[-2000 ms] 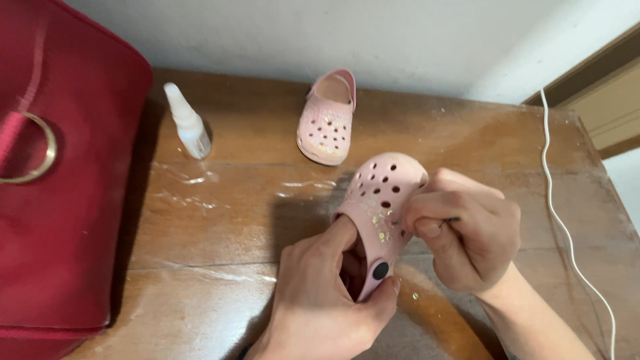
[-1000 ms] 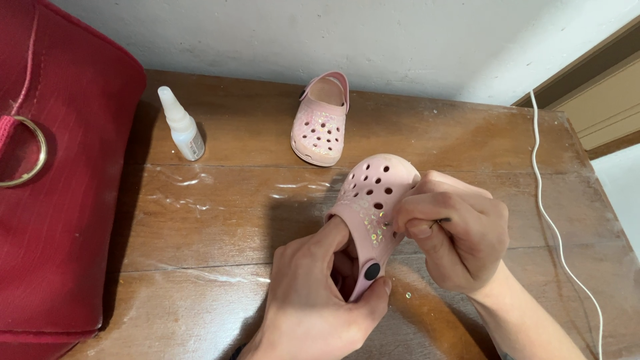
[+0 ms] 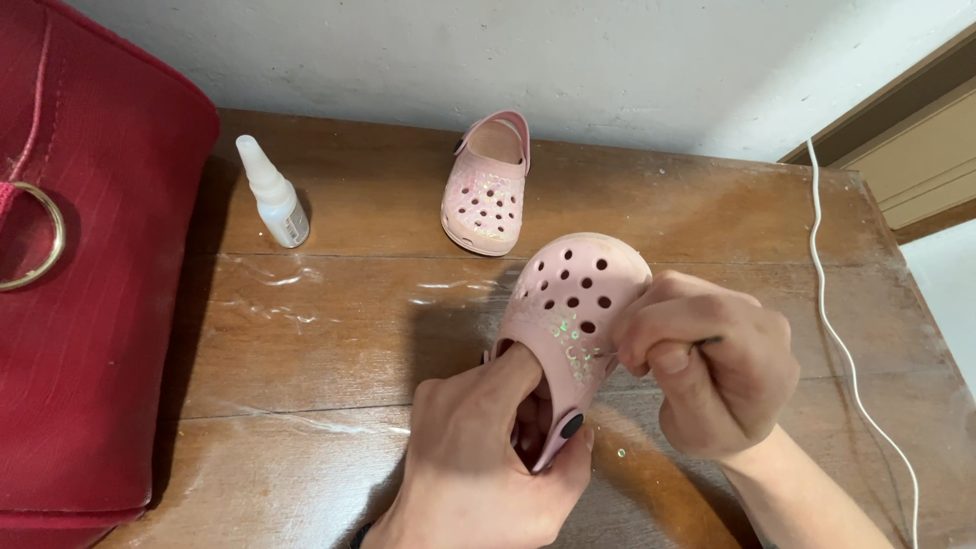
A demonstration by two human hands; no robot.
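A pink child's foam clog (image 3: pixel 568 305) with round holes and shiny sequins is held tilted over the table. Fingers of my left hand (image 3: pixel 488 450) are inside its opening, and the thumb presses the outside near the black strap rivet. My right hand (image 3: pixel 709 358) pinches a thin dark-ended tool, mostly hidden in the fingers; its fine tip touches the sequins on the clog's side. The matching clog (image 3: pixel 486 187) stands upright behind, its strap towards the wall. A small white bottle with a pointed cap (image 3: pixel 274 194) stands further left.
A red bag (image 3: pixel 91 305) with a gold-coloured ring fills the left side. A white cable (image 3: pixel 839 335) runs down the right of the wooden table (image 3: pixel 320 366). A loose sequin (image 3: pixel 621 453) lies near the held clog. A pale wall (image 3: pixel 427 61) rises behind.
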